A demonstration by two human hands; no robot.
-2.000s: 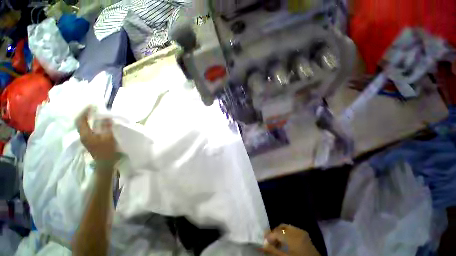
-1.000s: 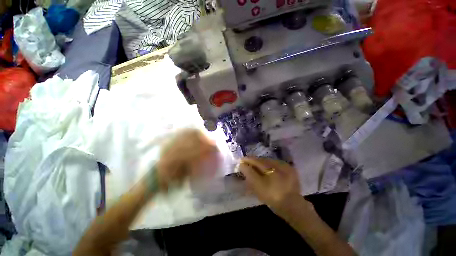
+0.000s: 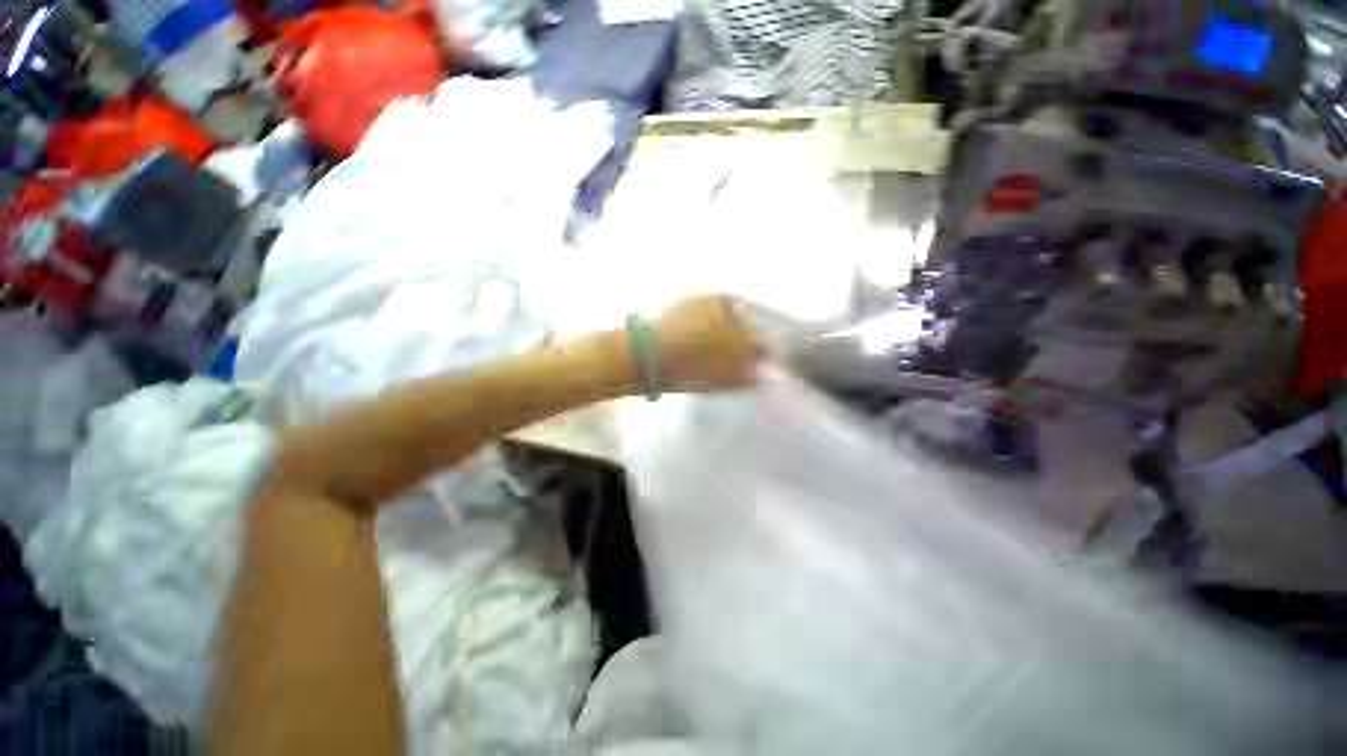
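Note:
My left hand (image 3: 712, 343), with a green band at the wrist, is closed on the upper edge of a white cloth piece (image 3: 886, 591) in front of the machine's needle area. The cloth hangs from it and spreads, blurred, towards the lower right. My right hand is not in view. The overlock machine (image 3: 1093, 222) with its red oval badge stands to the right of my left hand. The bright shiny plate area (image 3: 886, 266) lies just beyond the hand.
A big white heap (image 3: 399, 281) lies left of the tabletop (image 3: 739, 130), with more white cloth (image 3: 148, 502) at lower left. Red bags (image 3: 355, 67) and mixed items lie at upper left. Dark blue-grey cloth (image 3: 598, 67) and striped cloth (image 3: 790, 52) are behind.
The view has swung left. The white piece has come off the plate and is spread across the lower right. My right hand has gone out of view.

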